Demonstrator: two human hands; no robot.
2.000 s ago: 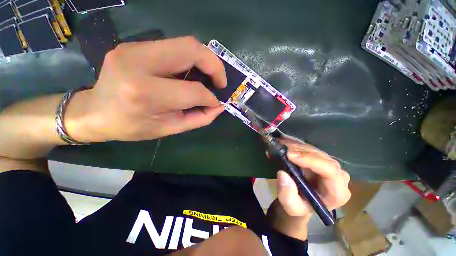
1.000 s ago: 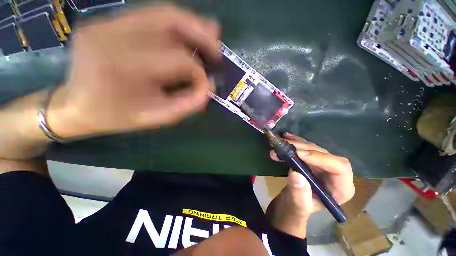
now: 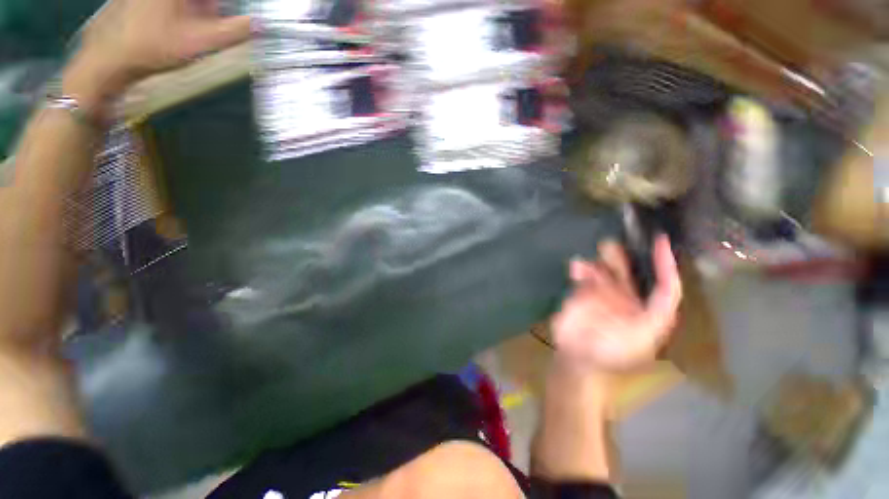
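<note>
The frame is blurred. My right hand [image 3: 619, 317] holds the black soldering iron [image 3: 641, 249], its metal tip pointing up at a round, dull yellow-brown tin or roll [image 3: 638, 156]. My left hand [image 3: 161, 44] is at the upper left, fingers stretched toward the stacked white and red boards [image 3: 331, 112]. Blur hides whether it holds anything. A second board stack [image 3: 483, 127] stands to the right of the first. The handset board worked on earlier cannot be made out on the green mat [image 3: 390, 312].
Striped rows, seemingly LCD modules [image 3: 112, 190], lie beside my left forearm. A pale beige strip [image 3: 190, 83] runs below my left hand. A white bottle-like item [image 3: 753, 156] stands beyond the tin. Part of a person [image 3: 858, 195] shows at the right edge. Brown cardboard is below right.
The view has swung toward the right side of the bench. My left hand has left the board and moved up toward the stacks. The iron's tip has moved from the board to the round tin.
</note>
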